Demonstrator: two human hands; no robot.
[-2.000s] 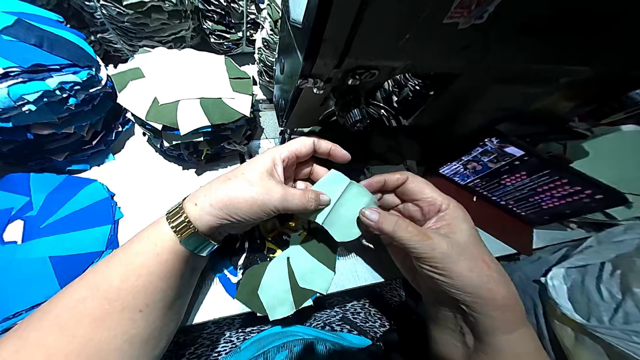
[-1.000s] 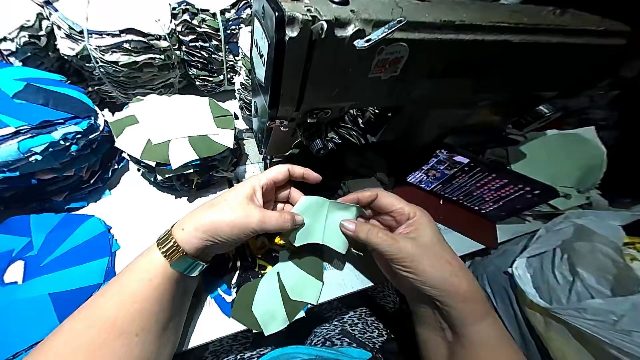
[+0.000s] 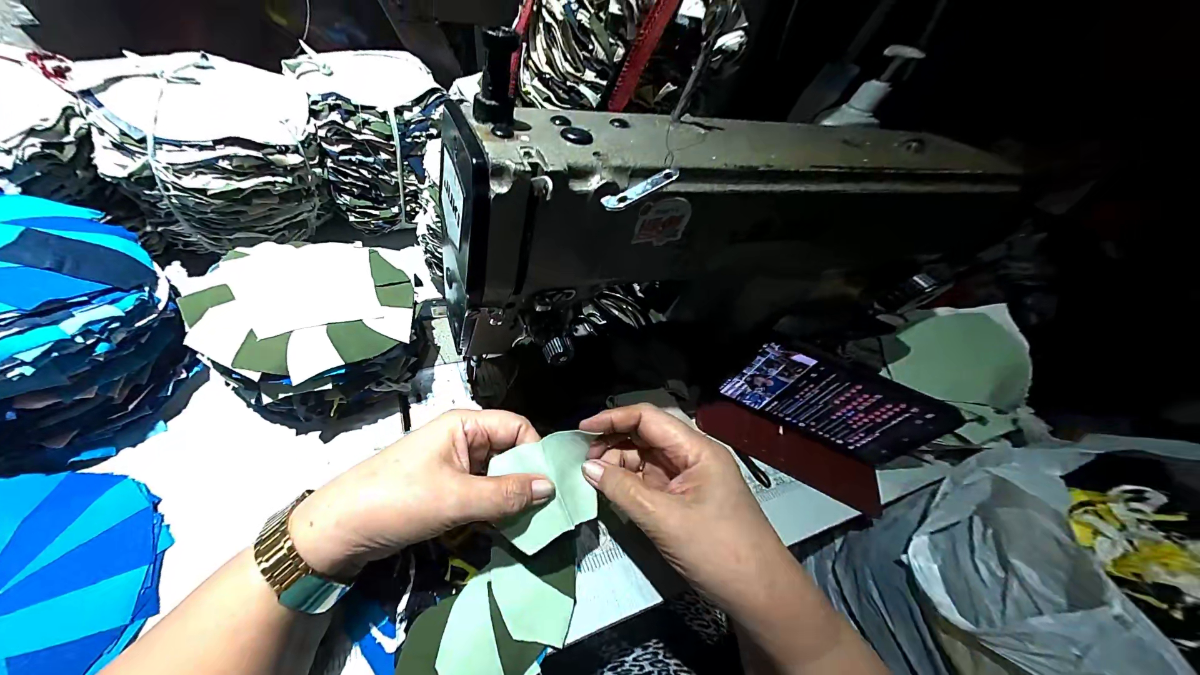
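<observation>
My left hand (image 3: 431, 492), with a gold-coloured watch at the wrist, pinches the left side of a pale green fabric piece (image 3: 556, 478) between thumb and fingers. On its right edge my right hand (image 3: 670, 473) has the same piece between thumb and fingertips. A seam or fold line runs down the fabric. Just below hang joined green and dark green fabric wedges (image 3: 469, 619); whether they are attached to the held piece I cannot tell. Behind my hands stands an industrial sewing machine (image 3: 750, 206), its needle area in shadow.
Stacks of blue fabric (image 3: 75, 309) and of white and green fabric (image 3: 300, 309) stand at left, tied bundles (image 3: 206, 141) behind. A flat blue pieced round (image 3: 75, 572) lies lower left. At right are a lit phone (image 3: 834, 398), green fabric pieces (image 3: 966, 361) and a grey plastic bag (image 3: 1012, 553).
The view has tilted up, showing more of the sewing machine. Both hands still hold the pale green piece, which has turned a little between my fingers.
</observation>
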